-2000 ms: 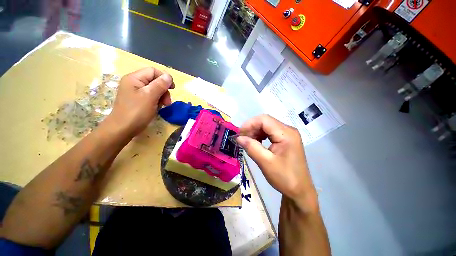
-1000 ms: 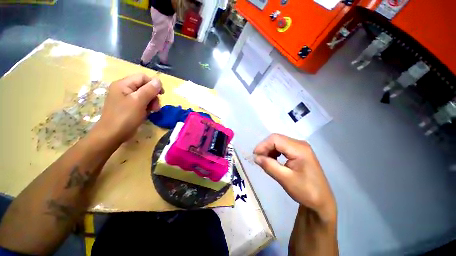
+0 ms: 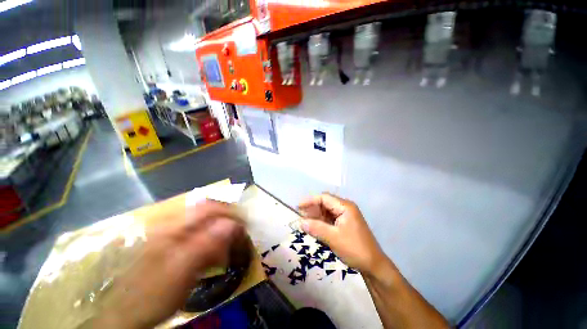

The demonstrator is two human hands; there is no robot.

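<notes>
My right hand (image 3: 341,232) is above the pale ledge (image 3: 351,299), thumb and forefinger pinched on a small, thin, barely visible workpiece (image 3: 296,225). My left hand (image 3: 183,250) is strongly blurred over the tan board (image 3: 71,263); whether it holds anything cannot be told. It hides most of the dark round base (image 3: 219,294); the pink block cannot be seen. Many small black triangular pieces (image 3: 312,257) lie scattered on the ledge below my right hand. Silver hanging clips (image 3: 365,54) form a row above; a black piece (image 3: 344,78) hangs beside one.
The orange control box (image 3: 244,71) is at upper centre, with paper sheets (image 3: 315,148) on the grey machine wall below it. A yellow sign stand (image 3: 138,132) and a shelf with red boxes (image 3: 208,128) stand on the floor behind. Clear-brown loose parts lie on the board at left.
The view has swung right and up, showing more clips and the ledge. My right hand is now over the black pieces. My left hand is now in front of the base. The walking person is gone from view.
</notes>
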